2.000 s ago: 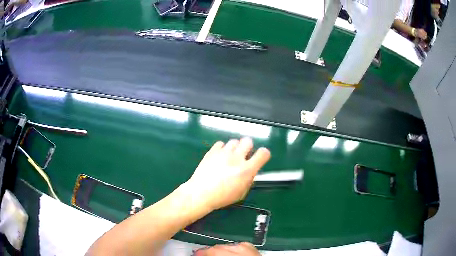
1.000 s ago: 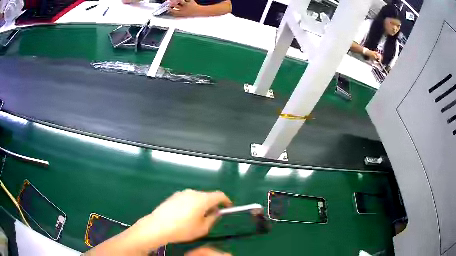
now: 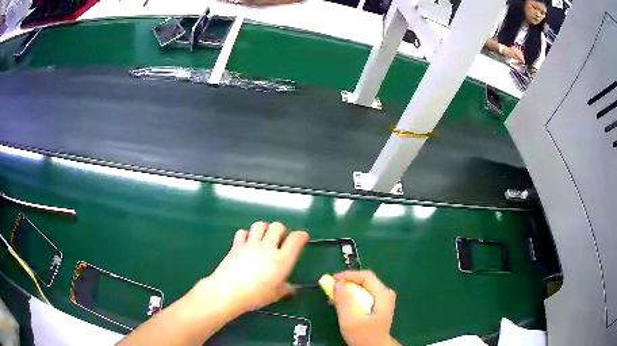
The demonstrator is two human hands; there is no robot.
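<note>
A dark phone middle frame with a silver rim (image 3: 349,251) lies on the glossy green bench. My left hand (image 3: 254,267) holds its left end, fingers over the far edge and thumb at the near edge, hiding that end. My right hand (image 3: 372,314) is closed around a stubby yellow hand tool (image 3: 364,299), at the frame's near right corner. The tool's working tip is not clear. Another frame (image 3: 302,332) lies below my hands, partly covered and cut off by the picture's bottom edge.
More frames lie at left (image 3: 154,304), far left (image 3: 55,260) and right (image 3: 482,255). A conveyor belt (image 3: 270,135) runs behind, with white posts (image 3: 413,121) and crumpled clear film (image 3: 260,83). A grey vented housing (image 3: 575,169) stands at right. A person sits opposite. White sheets line the near edge.
The frame in my left hand was tilted and blurred and now lies flat. My right hand, barely visible before, has come up beside it with the yellow tool. The view has shifted slightly.
</note>
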